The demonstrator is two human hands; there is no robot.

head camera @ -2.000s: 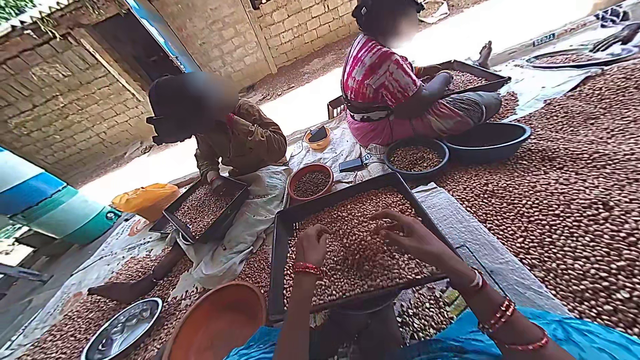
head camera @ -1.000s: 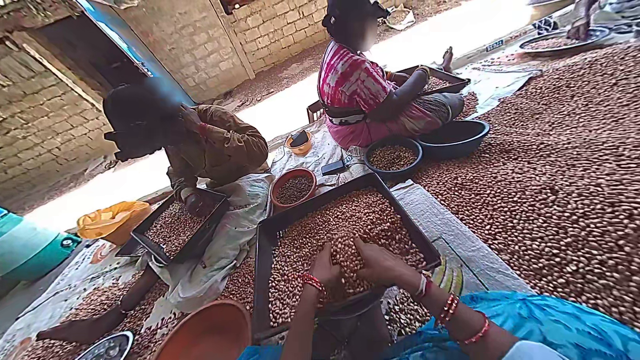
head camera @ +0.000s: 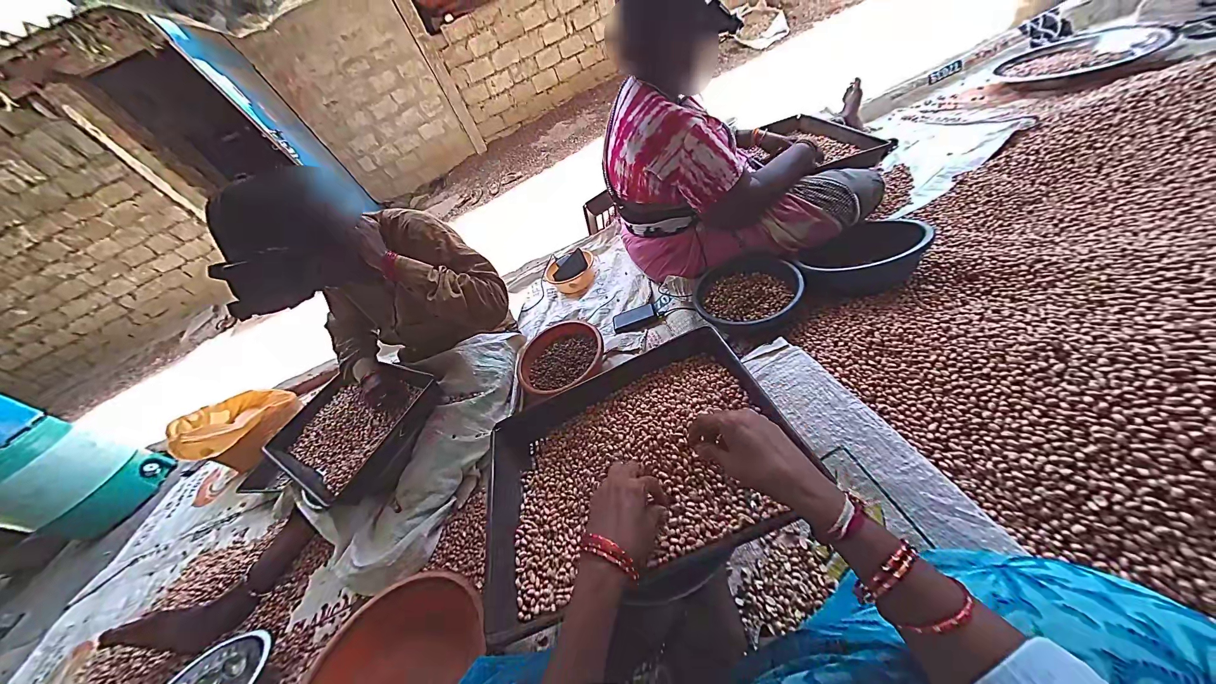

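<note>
A dark rectangular tray (head camera: 503, 532) lies tilted before me, spread with reddish-brown nuts or seeds, perhaps shelled peanuts (head camera: 589, 427). Over the tray's near middle, my left hand (head camera: 627, 513) rests with curled fingers at the nuts. My right hand (head camera: 736, 446) is over the right part, its fingers bent close to the nuts. Whether either hand pinches a nut cannot be seen. Red bangles circle both wrists. Just past the tray's far edge stands a reddish bowl (head camera: 560, 357) of darker pieces, and beyond its far corner a dark basin (head camera: 749, 294) part-filled with nuts.
A large heap of nuts (head camera: 1035, 313) spreads at right. Two people sit ahead, each with a tray (head camera: 342, 432) of nuts. Another dark basin (head camera: 864, 256), an orange-brown basin (head camera: 408, 632), a metal bowl (head camera: 228, 660) and a yellow bag (head camera: 231, 423) stand on the sheets.
My hands were close together over a mound of nuts one second ago; now they are apart, and the nuts lie flatter. The view has shifted.
</note>
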